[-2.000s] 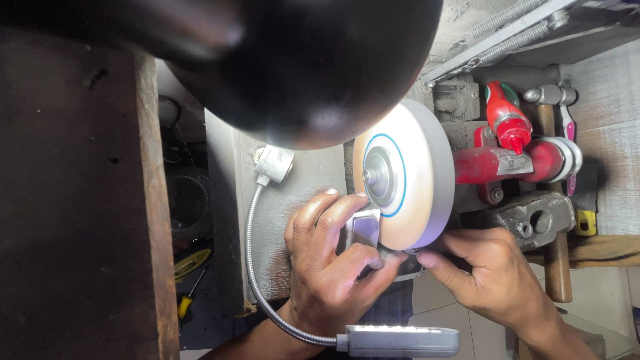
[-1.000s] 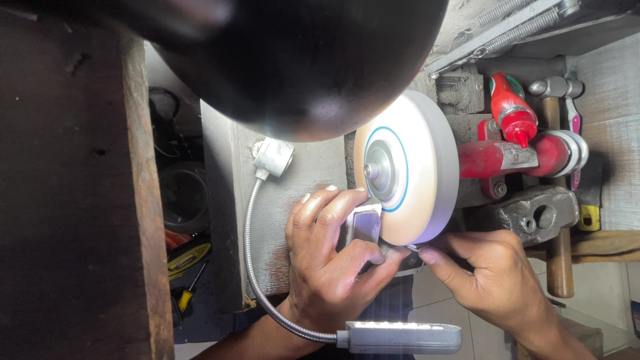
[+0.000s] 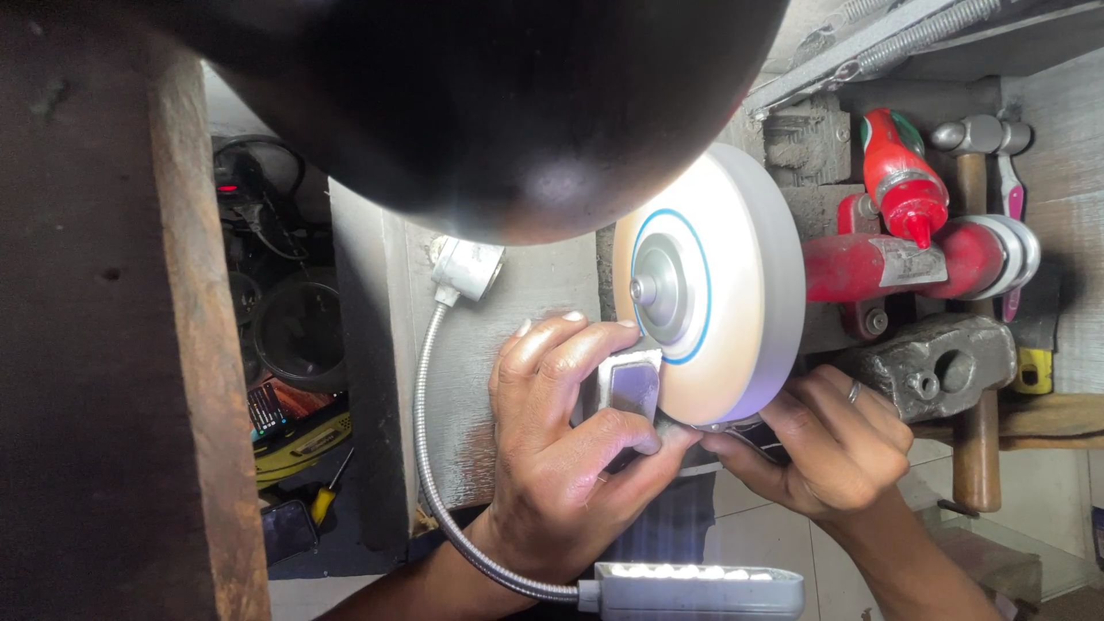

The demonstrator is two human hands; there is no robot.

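Note:
A pale grinding wheel (image 3: 711, 285) with a blue ring round its hub stands on a red shaft housing (image 3: 845, 269). My left hand (image 3: 569, 431) grips a small block with a smooth dark face (image 3: 634, 386) against the wheel's lower left side, its thumb and forefinger reaching under the wheel. From the right, my right hand (image 3: 828, 440), with a ring on one finger, pinches a small thin metal piece (image 3: 724, 426) at the wheel's lower edge. The fingertips of both hands nearly meet there. The piece's full shape is hidden by the fingers and wheel.
A gooseneck LED lamp (image 3: 699, 591) shines from below; its flexible neck passes over my left forearm. A large dark rounded object (image 3: 517, 112) blocks the upper view. Right of the wheel are a red squeeze bottle (image 3: 901, 172), a ball-peen hammer (image 3: 979, 136) and a heavy steel hammer head (image 3: 936, 366).

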